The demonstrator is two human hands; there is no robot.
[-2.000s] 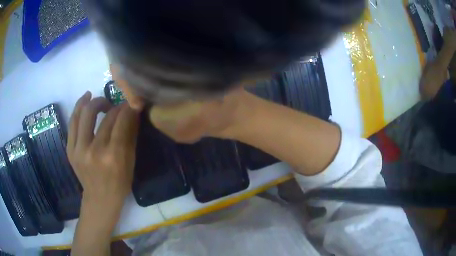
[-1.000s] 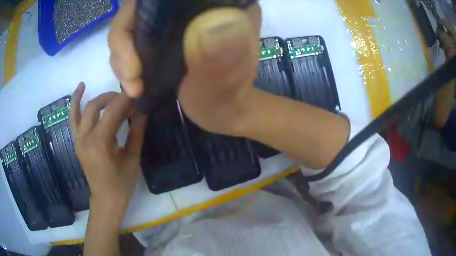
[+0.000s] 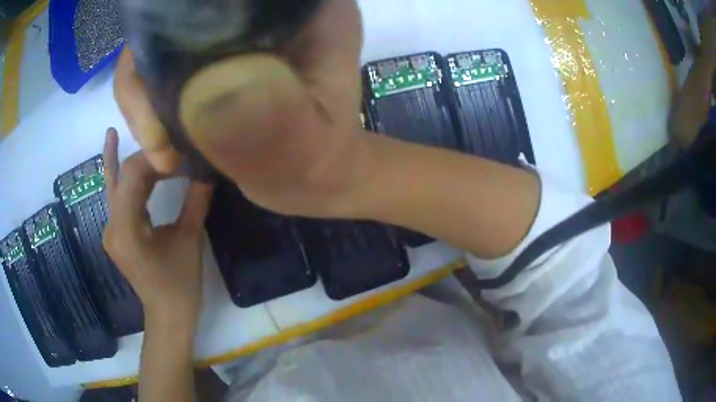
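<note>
My right hand (image 3: 275,133) is wrapped around a thick black electric screwdriver (image 3: 212,27), large and blurred close to the camera. The screwdriver's bit is hidden. My left hand (image 3: 153,235) is at the upper left edge of a black power bank housing (image 3: 255,255), thumb and fingertips near the screwdriver's lower end; whether they pinch anything is hidden. Another housing (image 3: 357,255) lies beside it, partly under my right wrist. Two housings with green circuit boards (image 3: 407,74) (image 3: 479,71) lie to the right. Several more housings (image 3: 102,235) with green boards lie to the left.
A blue tray (image 3: 67,63) of tiny grey screws stands at the upper left. Yellow tape (image 3: 585,102) runs along the right side and the near edge. A black cord (image 3: 581,224) crosses my right sleeve. Another person's arm (image 3: 695,94) shows at the far right.
Since one second ago, my right hand and the screwdriver have shifted left, uncovering more of the right-hand housings. My left hand has moved slightly left. The cord hangs lower on the right.
</note>
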